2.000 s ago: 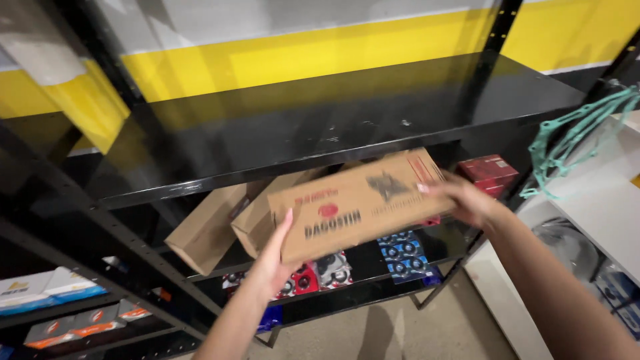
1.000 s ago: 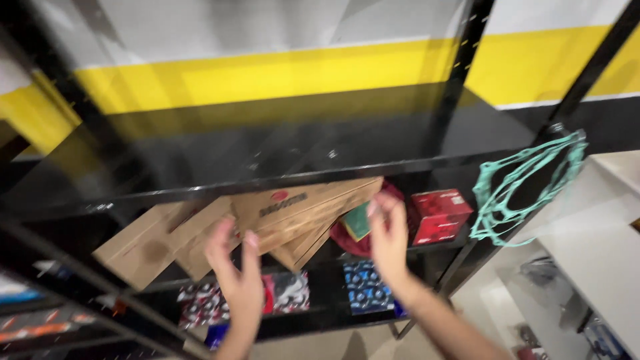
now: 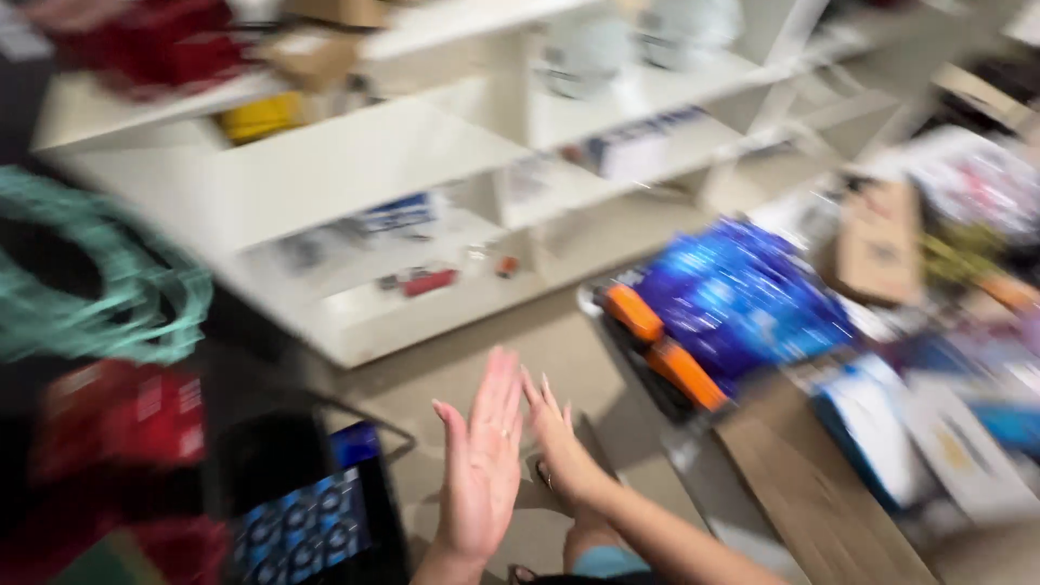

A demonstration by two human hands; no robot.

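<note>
My left hand [image 3: 481, 471] is raised at the lower middle, palm toward the right, fingers straight and holding nothing. Just right of it is my right hand [image 3: 562, 447], also empty, its fingertips close to the left fingers; whether they touch cannot be told. Left of the hands, a blue patterned pack [image 3: 305, 528] lies on the black shelf. Nearest on the right is a table bearing a glossy blue plastic package [image 3: 739, 292], orange-and-black objects [image 3: 670, 349] at its edge and a long brown cardboard piece [image 3: 821, 479]. The frame is blurred.
A white shelving unit [image 3: 203, 187] with small goods stands ahead. Teal cord or netting [image 3: 97, 268] hangs at left above a red box [image 3: 122, 418]. A cardboard box [image 3: 879, 240] and white boxes lie on the right table. Floor [image 3: 455, 349] shows between table and shelves.
The hands held a cardboard box at the black shelf; they let it go there and are now together, empty, in front of me. The view has swung far to the right.
</note>
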